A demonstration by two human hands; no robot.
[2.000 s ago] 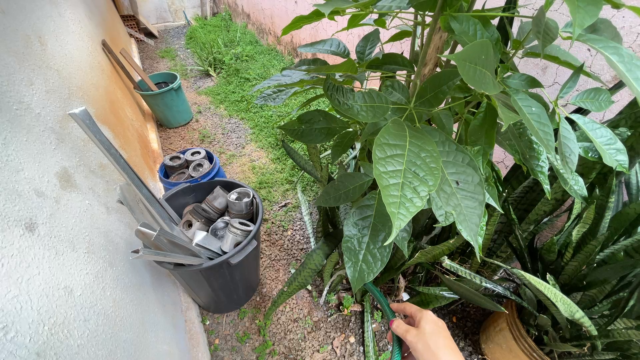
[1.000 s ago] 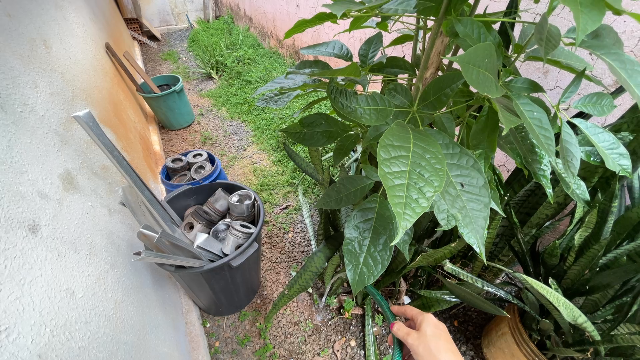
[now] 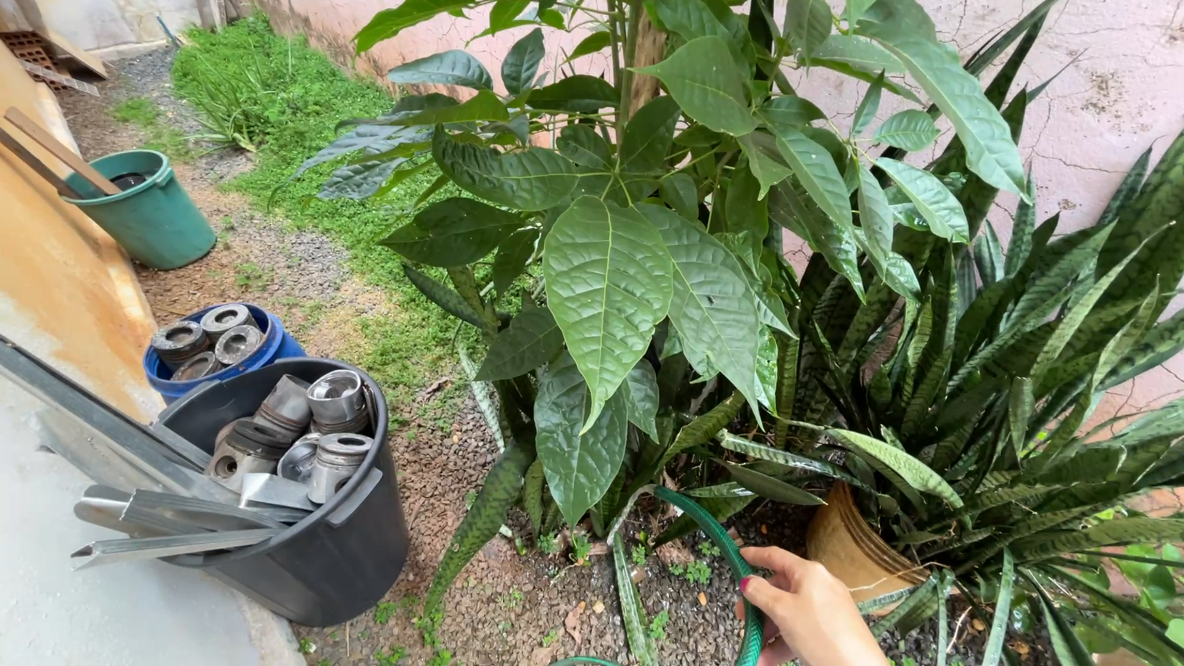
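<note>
A green garden hose (image 3: 708, 523) curves up from the bottom edge, and its upper end lies by the base of a leafy plant (image 3: 608, 277). At the lower right of centre my right hand (image 3: 797, 606) grips the hose, thumb and fingers closed around it. Water seems to run from the hose's end down toward the gravel (image 3: 518, 592), though the leaves partly hide this. Large glossy leaves hang just above and left of the hand. Snake plants (image 3: 934, 370) with long mottled leaves stand to its right. My left hand is out of the picture.
A black bucket (image 3: 347, 564) of metal pistons and metal strips stands at left by the wall (image 3: 55, 527). Behind it are a blue bucket (image 3: 277, 342) with pistons and a green bucket (image 3: 153, 222) holding boards. A tan pot (image 3: 856, 546) sits right of the hand.
The view has shifted somewhat to the right. My right hand keeps its hold on the hose.
</note>
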